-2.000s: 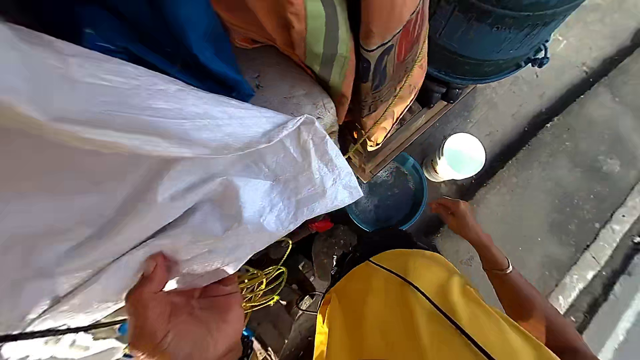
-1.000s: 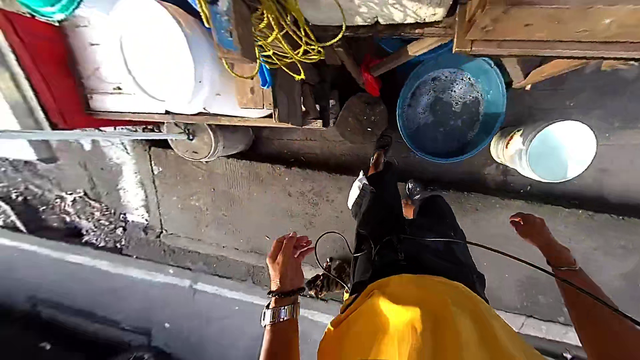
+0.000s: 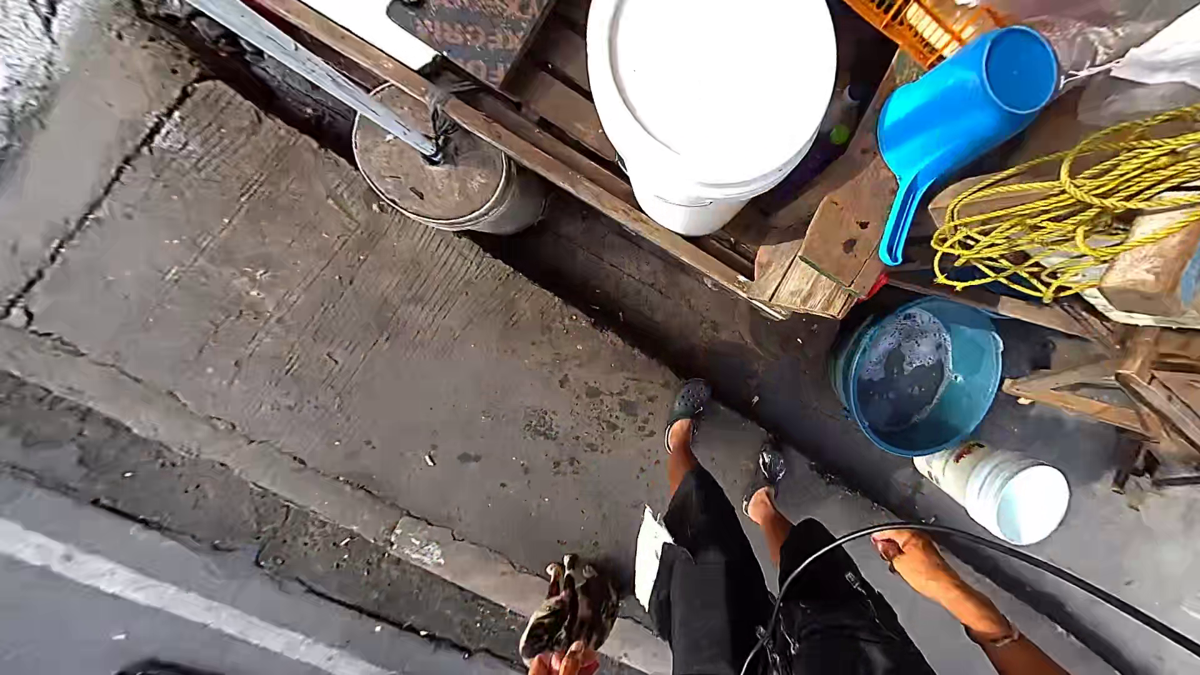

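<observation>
Only the fingertips of my left hand (image 3: 565, 662) show at the bottom edge, overlapping the lower end of a mottled brown and black thing (image 3: 578, 607); whether they touch it is unclear. My right hand (image 3: 914, 560) is low on the right, its fingers loosely curled with nothing visible in them. A black cable (image 3: 1017, 555) loops past that hand and over my legs. Above the hand, a round blue basin (image 3: 970, 398) holds dark, foamy water. A white bucket (image 3: 961, 469) leans or lies against the basin's lower side, its mouth facing up toward me.
A wooden platform (image 3: 600, 192) runs along the top, bearing a large white lidded bucket (image 3: 722, 84), a blue plastic dipper (image 3: 956, 117), a coil of yellow rope (image 3: 1069, 216) and an orange basket (image 3: 923, 28). A lidded pail (image 3: 436, 183) stands beneath its edge. A wooden frame (image 3: 1158, 398) stands right.
The white sheet that my left hand touched two seconds ago is out of that hand. The view has swung toward the pavement. My left hand has dropped nearly out of view.
</observation>
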